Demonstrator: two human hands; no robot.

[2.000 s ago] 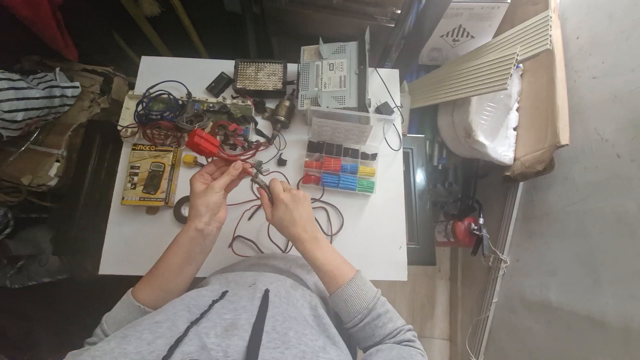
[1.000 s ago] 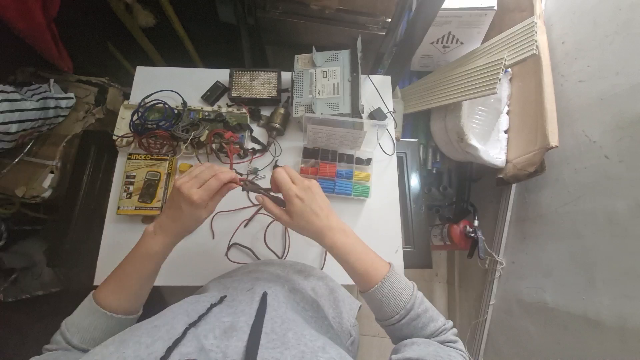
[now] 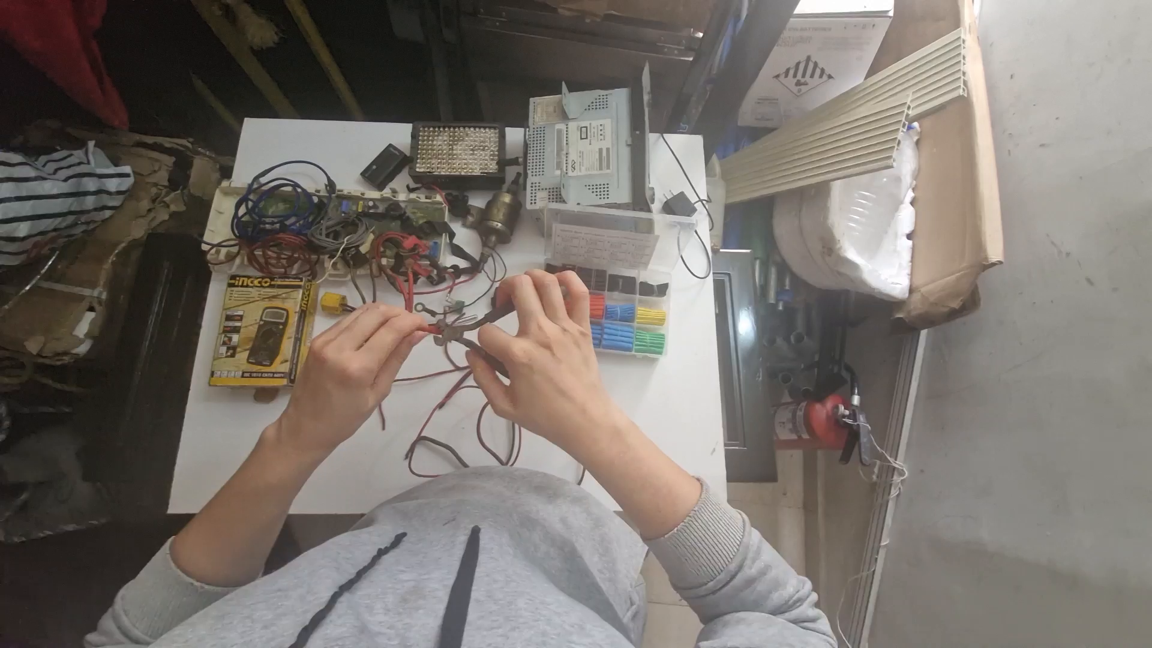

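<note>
Between thumb and fingers, my left hand (image 3: 355,373) pinches a thin red wire (image 3: 432,329). My right hand (image 3: 549,351) holds the handles of cutting pliers (image 3: 454,333), whose jaws point left and meet the red wire close to my left fingertips. Whether the jaws are fully closed on it cannot be told. Red and black wires (image 3: 441,409) lie loosely curled on the white table (image 3: 576,450) below my hands. Behind my right hand stands a clear plastic case (image 3: 661,337) of coloured heat-shrink tubing, partly hidden by the fingers.
An Ingco multimeter box (image 3: 261,333) lies at the left, beneath a white tray (image 3: 220,220) with coiled cables (image 3: 279,211). Along the back are an LED light panel (image 3: 459,151), a cylindrical metal part (image 3: 500,216) and a metal device housing (image 3: 585,148). A black plug adapter (image 3: 678,204) lies right.
The pliers have swung from pointing over toward the lower right to lying with handles spread at my right palm. Both hands stay close together over the table's middle.
</note>
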